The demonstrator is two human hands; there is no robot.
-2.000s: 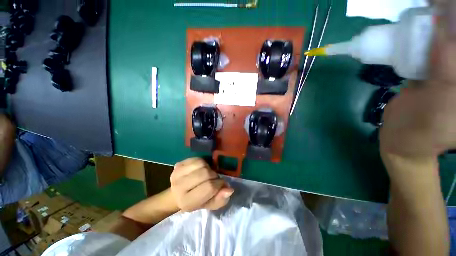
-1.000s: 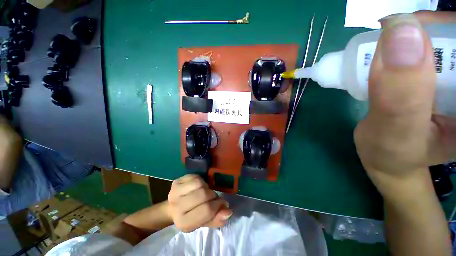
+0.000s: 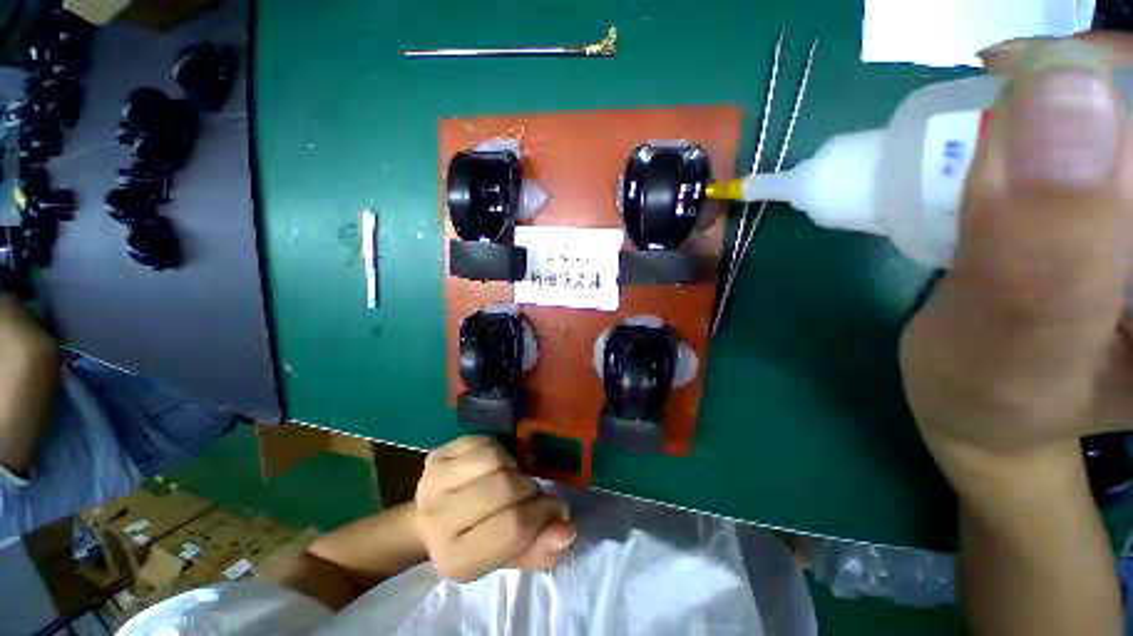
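My right hand (image 3: 1037,298) is shut on a white glue bottle (image 3: 870,180). Its yellow nozzle tip is at the right edge of the far right black shell (image 3: 667,196); whether it touches I cannot tell. The reddish-brown fixture (image 3: 572,149) also holds the far left shell (image 3: 483,196), the near left shell (image 3: 492,354) and the near right shell (image 3: 640,370), each with a dull dark block below it. My left hand (image 3: 491,509) is curled into a loose fist by the fixture's loop handle, with nothing visible in it.
Silver tweezers (image 3: 760,162) lie along the fixture's right edge. A thin rod (image 3: 509,52) lies behind it, a white strip (image 3: 370,260) left. Black shells (image 3: 152,124) sit on the grey mat (image 3: 205,298). White tissue (image 3: 969,31) is at the back right. Another person's arm (image 3: 27,373) is at the left.
The glue bottle and my right hand came left and nearer the far right shell, then shifted slightly right. The fixture appears lower in view than two seconds ago. My left hand stays curled.
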